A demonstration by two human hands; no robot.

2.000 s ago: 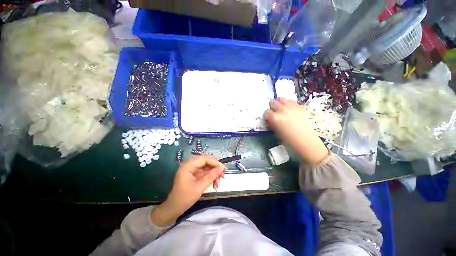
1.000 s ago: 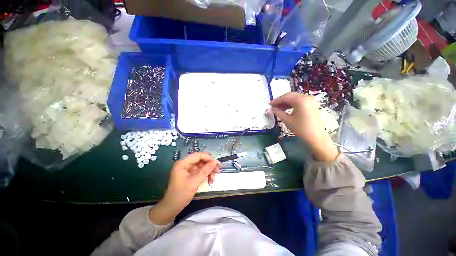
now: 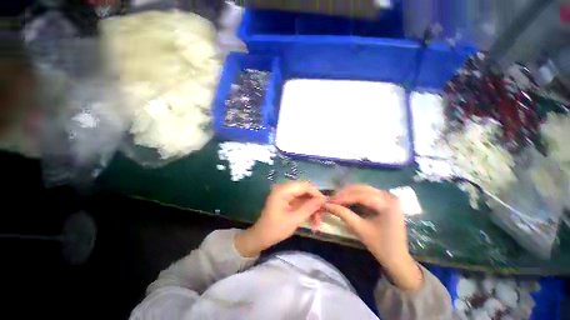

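My left hand (image 3: 289, 209) and my right hand (image 3: 370, 215) meet at the fingertips over the bench's front edge. The fingertips are pinched together; any small part between them is hidden or too blurred to make out. A pale strip (image 3: 334, 226) lies under the hands, mostly covered by them. A white square housing (image 3: 407, 200) lies on the green bench just right of my right hand. The shallow white tray (image 3: 344, 120) with a dark blue rim stands behind the hands. Small dark springs (image 3: 285, 167) lie in front of the tray's left end.
A blue bin (image 3: 219, 103) of metal pins stands left of the tray, white caps (image 3: 242, 159) below it. A bag of cream covers (image 3: 172, 81) is far left. Cream clips (image 3: 481, 150) and dark red parts (image 3: 500, 100) lie right. A blue crate (image 3: 556, 299) of white units is below right.
My right hand has moved from the tray's right side to meet my left hand at the front edge. The view has turned left and blurred, and the blue crate's contents now show.
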